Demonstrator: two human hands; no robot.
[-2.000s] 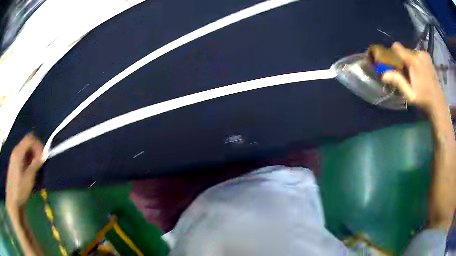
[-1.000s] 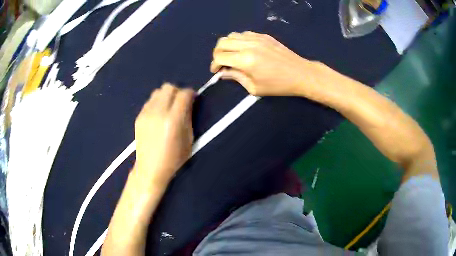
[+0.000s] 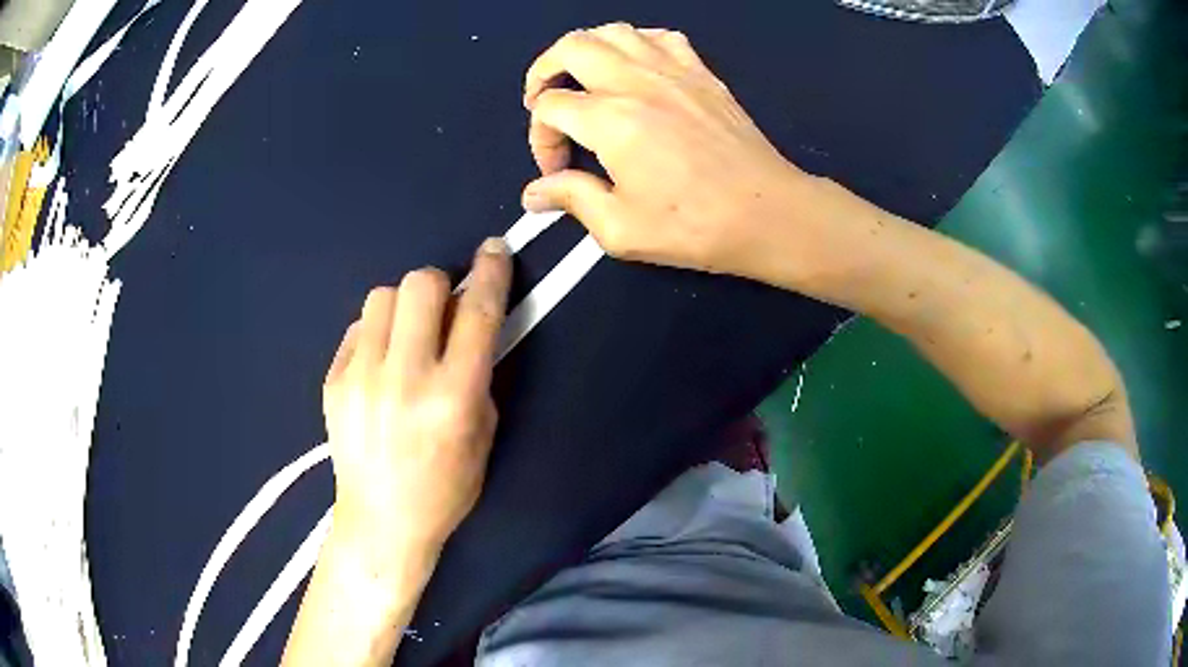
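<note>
A long white fabric strip [image 3: 550, 293] lies doubled on the dark cloth [image 3: 625, 378], its two lengths running from lower left up under both hands. My left hand [image 3: 414, 397] lies palm down over the strip, fingers extended, index fingertip beside the upper length; whether it grips is hidden. My right hand [image 3: 664, 150] is just up and right of it, fingers curled, thumb at the upper length of the strip. The fingers are apart from the thumb, and the strip's end is hidden by this hand.
A pile of white strips [image 3: 50, 430] lies along the left edge, with a smaller bunch of strips [image 3: 196, 111] above it and yellow wrapping [image 3: 24, 196] beside it. The iron's rim [image 3: 925, 11] is cut off at the top, near a pale sheet [image 3: 1053, 33]. Green floor lies at right.
The view has shifted, and the iron has mostly left the top edge. My left hand has flattened with fingers spread. My right hand's fingers have opened away from the thumb.
</note>
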